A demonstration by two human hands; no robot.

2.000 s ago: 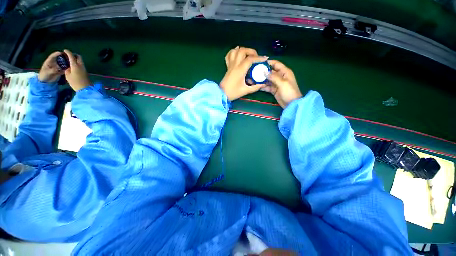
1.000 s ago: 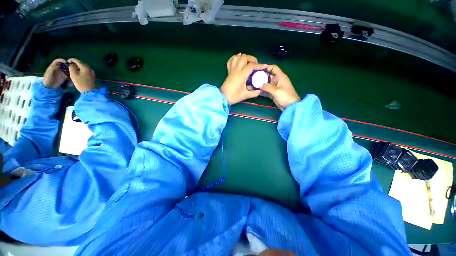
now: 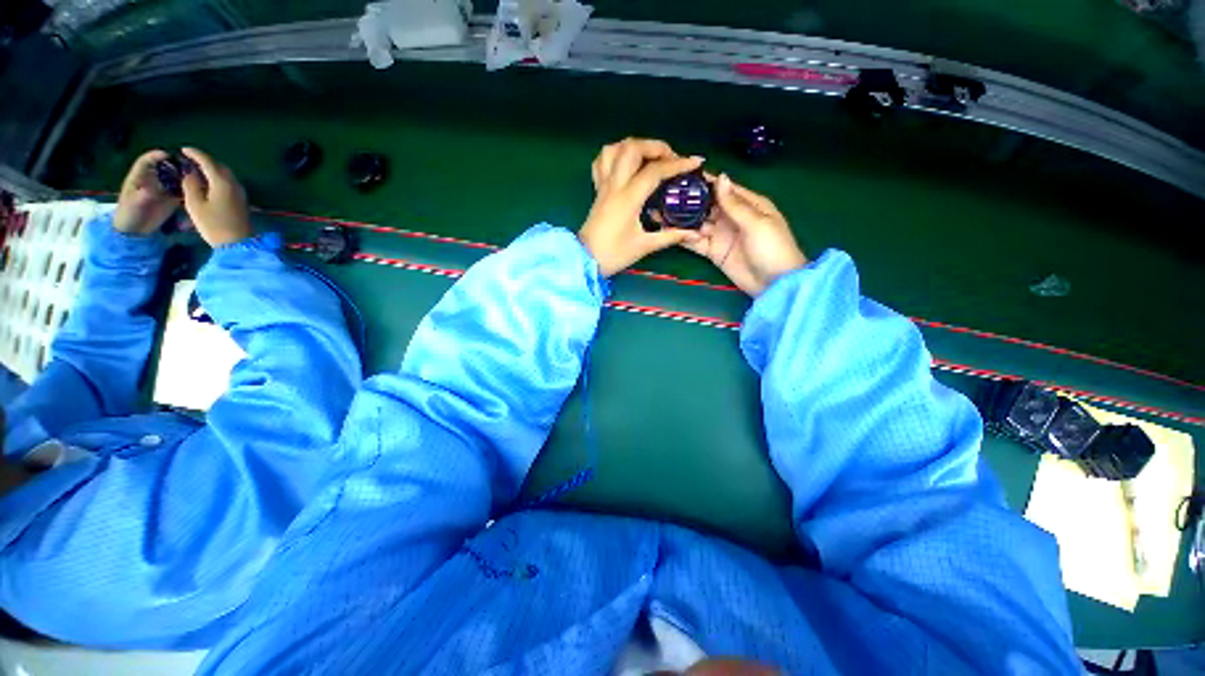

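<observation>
A small round black unit (image 3: 685, 201) is held above the belt's near edge, its glossy face up with purple-white reflections. My left hand (image 3: 636, 209) grips it from the left, thumb and fingers around its rim. My right hand (image 3: 751, 235) is at its lower right side, with fingertips against or just beside it; the exact contact is partly hidden. Both hands are bare, with blue sleeves.
The dark green belt (image 3: 859, 211) carries another black unit (image 3: 759, 141) beyond my hands. Black parts (image 3: 1056, 421) lie by yellow sheets (image 3: 1094, 508) at right. At left, a neighbouring person's hands (image 3: 185, 196) hold a black unit near a white perforated tray (image 3: 46, 271).
The unit's face has gone from bright white to dark with purple reflections. My right fingers have shifted off the face to the side. Units on the belt have moved slightly right.
</observation>
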